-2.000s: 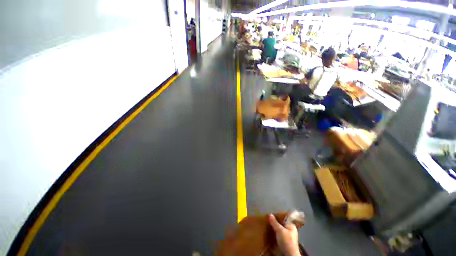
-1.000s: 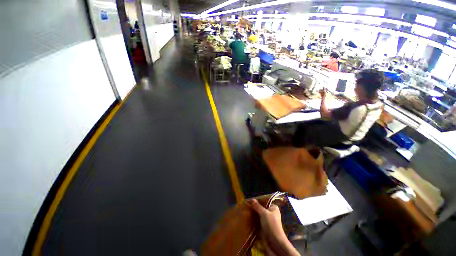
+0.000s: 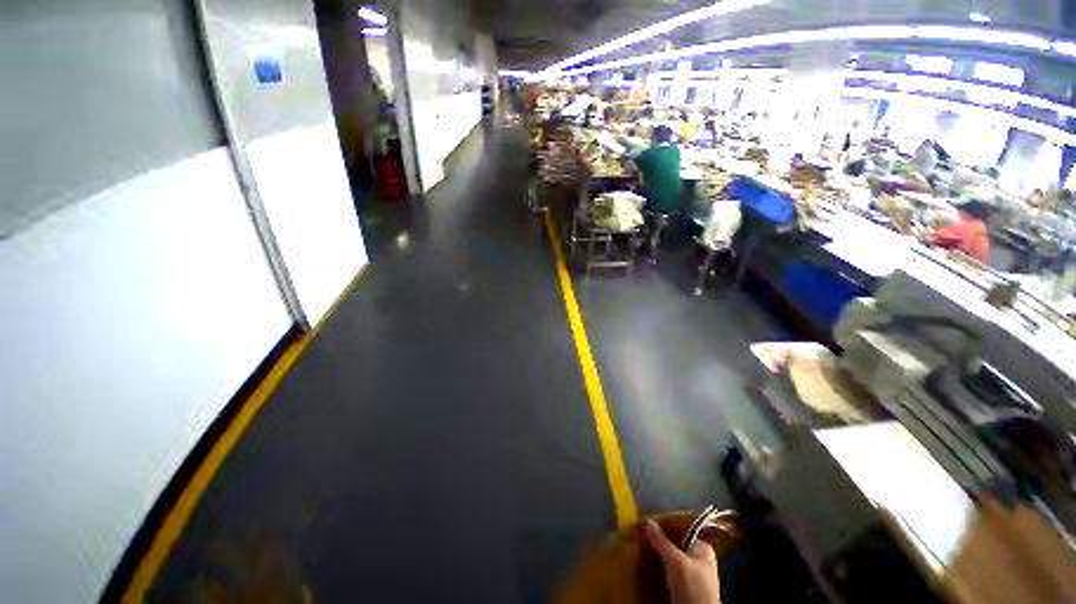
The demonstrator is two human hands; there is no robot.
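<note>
My right hand is at the bottom edge, right of centre, closed on a tan-brown bag panel bundle. The thumb lies on top of it. Thin pale-edged strips, perhaps handles, curve up beside the fingers. The bundle is blurred and cut off by the bottom edge. My left hand cannot be made out. A faint brownish blur shows at the bottom left; I cannot tell what it is.
A grey walkway with a yellow line runs ahead. A white wall is on the left. On the right are a sewing machine, a white table and a blurred brown piece. Farther on are stools and a person in green.
The view has moved forward along the walkway. The seated person in white and the stool with brown panels have left the picture. My right hand still holds the bundle, now lower in the picture.
</note>
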